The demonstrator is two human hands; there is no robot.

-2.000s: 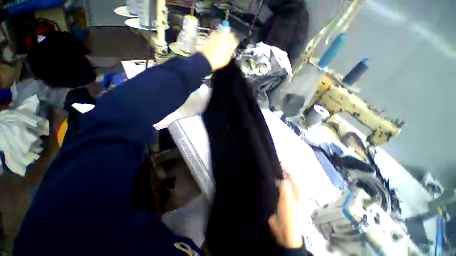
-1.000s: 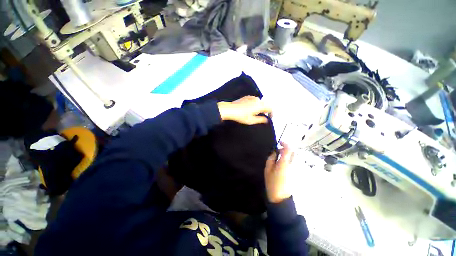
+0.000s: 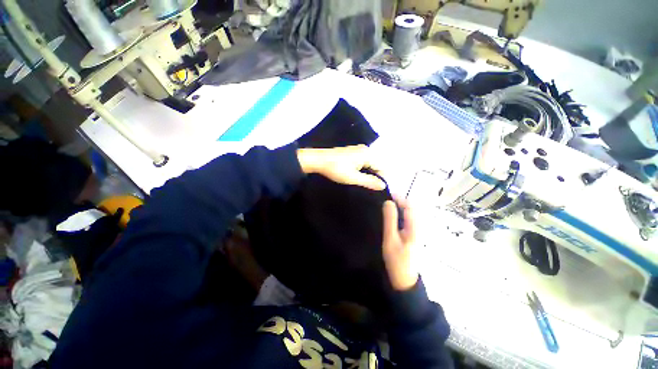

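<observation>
A black fabric piece [image 3: 317, 230] lies over the front edge of the white table and hangs towards my lap, with one corner spread on the table top. My left hand [image 3: 343, 166] lies on it from the left, fingers at its right edge. My right hand [image 3: 399, 241] pinches the same edge a little lower, thumb and fingers close together. The edge is left of the sewing machine [image 3: 498, 176], apart from its needle area. The fingertips are partly blurred.
Blue-handled snips [image 3: 542, 324] and black-handled scissors [image 3: 540, 252] lie by the machine arm. A blue tape strip [image 3: 256, 109] is on the table's left. Grey cloth [image 3: 310, 39], a thread cone [image 3: 408, 37] and coiled strips [image 3: 534, 108] lie at the back. Another machine [image 3: 173, 65] stands at the left.
The black piece came down from being held up and stretched onto the table front. Both hands now meet at its right edge. Since one second ago, my left hand has shifted slightly left.
</observation>
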